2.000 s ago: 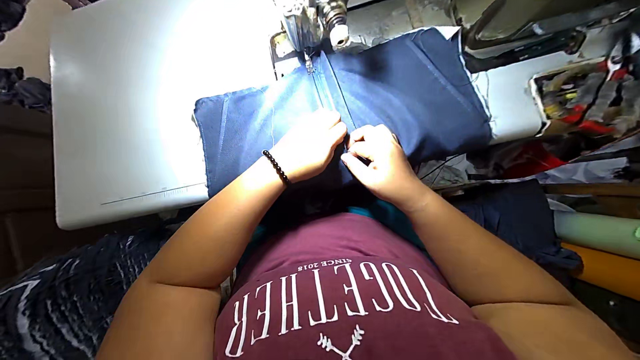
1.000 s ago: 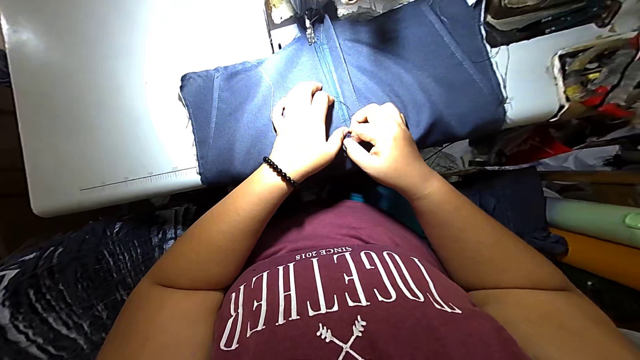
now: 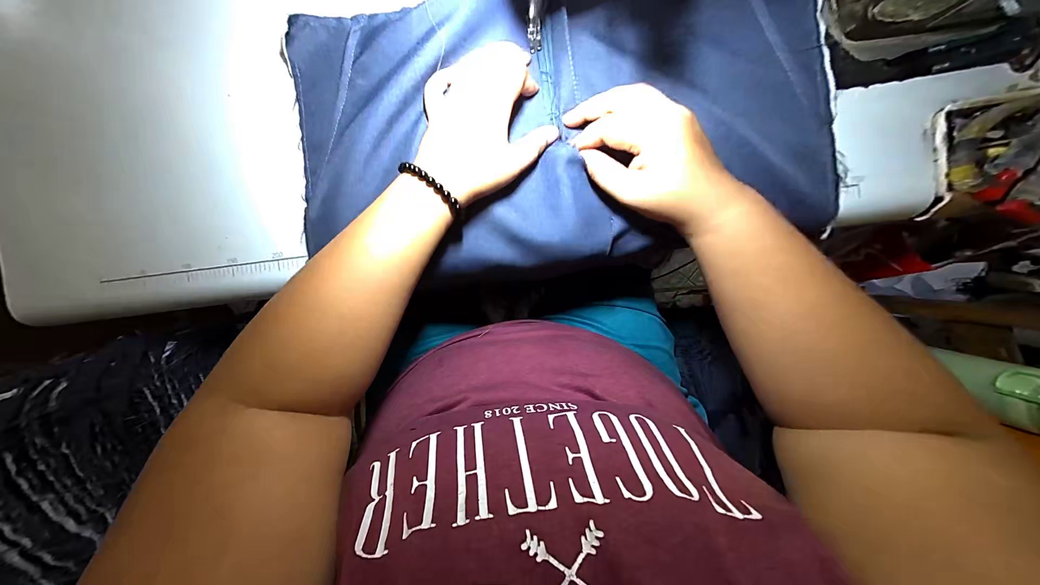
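Observation:
Navy blue fabric (image 3: 520, 219) with frayed side edges lies across the sewing machine's bed, a stitched seam running down its middle. The presser foot (image 3: 535, 28) rests at the top of that seam. My left hand (image 3: 483, 122), with a black bead bracelet (image 3: 431, 185) at the wrist, lies spread on the cloth left of the seam, thumb at the seam line. Just right of it, my right hand (image 3: 650, 150) pinches at the seam with thumb and fingertips; whether it grips cloth or something small is hidden.
The white machine table (image 3: 146, 162) bears a printed ruler scale (image 3: 236, 268). A tray of small items (image 3: 991, 154) stands at the right. Dark frayed cloth (image 3: 106, 439) hangs at the lower left, and a green object (image 3: 987, 382) is at the lower right.
The fabric has shifted toward the presser foot and away from me. My left hand has moved from beside my right fingers to lie flatter and further up the cloth. The view has tilted down.

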